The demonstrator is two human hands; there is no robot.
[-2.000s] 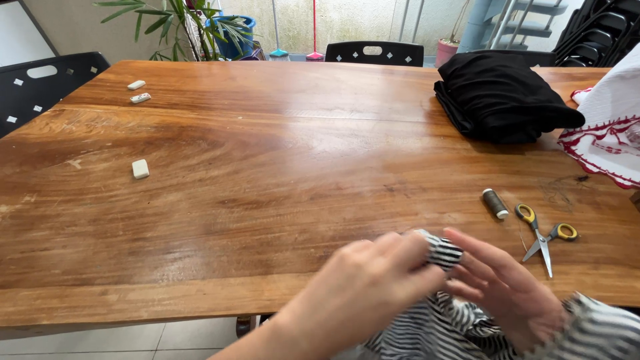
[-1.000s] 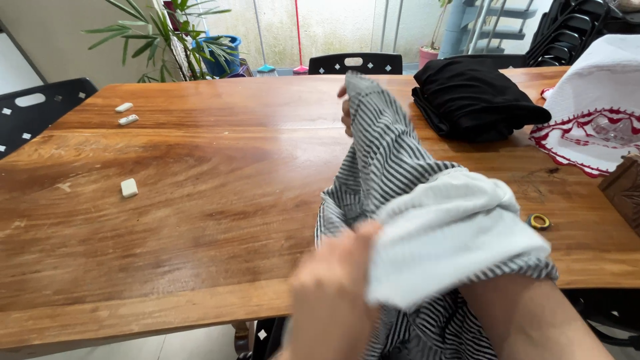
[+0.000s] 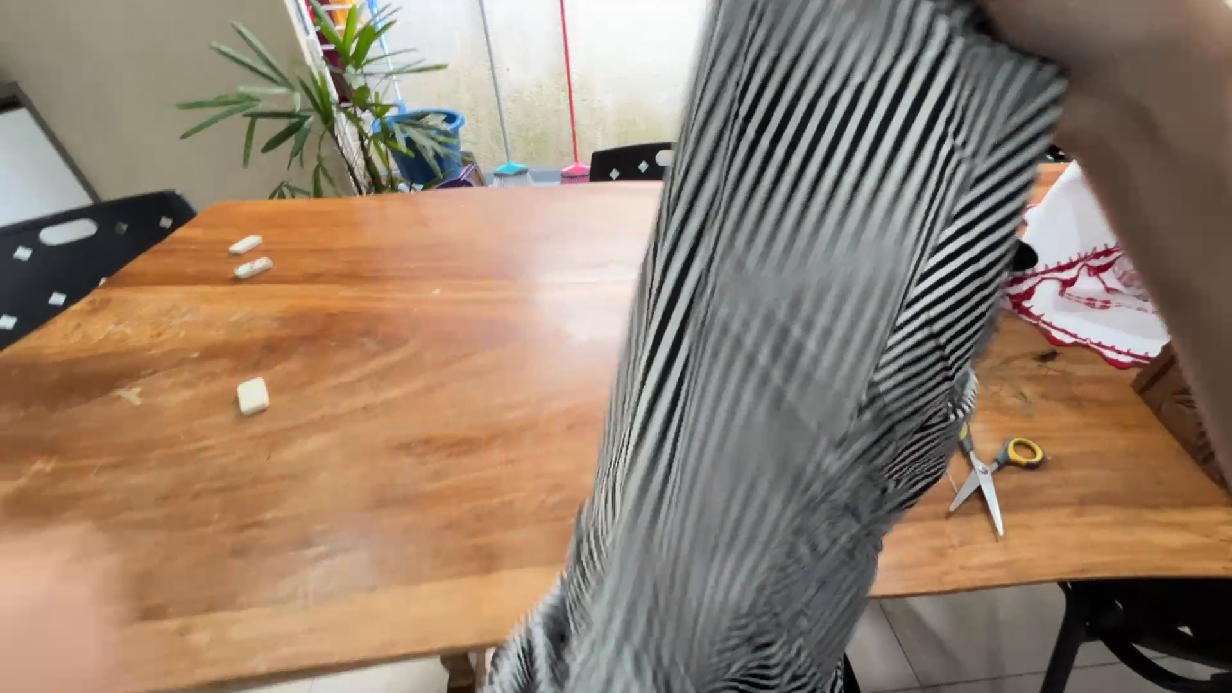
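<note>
A black-and-white striped cloth garment (image 3: 799,318) hangs from my right hand (image 3: 1049,48), raised at the upper right and gripping the cloth's top edge; the fingers are partly cut off by the frame. Its lower part falls past the near table edge. My left hand (image 3: 58,606) is a blur at the lower left, apart from the cloth, and its fingers cannot be made out. Scissors with yellow and grey handles (image 3: 984,479) lie with blades apart on the table, just right of the cloth.
The wooden table (image 3: 433,337) bears small white blocks (image 3: 253,396) at left. A white cloth with red trim (image 3: 1097,298) lies at right near a brown carved object (image 3: 1184,404). Black chairs (image 3: 96,245) stand around the table. Behind are a plant (image 3: 337,106) and a blue bucket (image 3: 423,144).
The striped cloth has gone up and now hangs long, its white inner side no longer showing. My right hand has come out of the cloth and risen; my left hand has let go and moved left.
</note>
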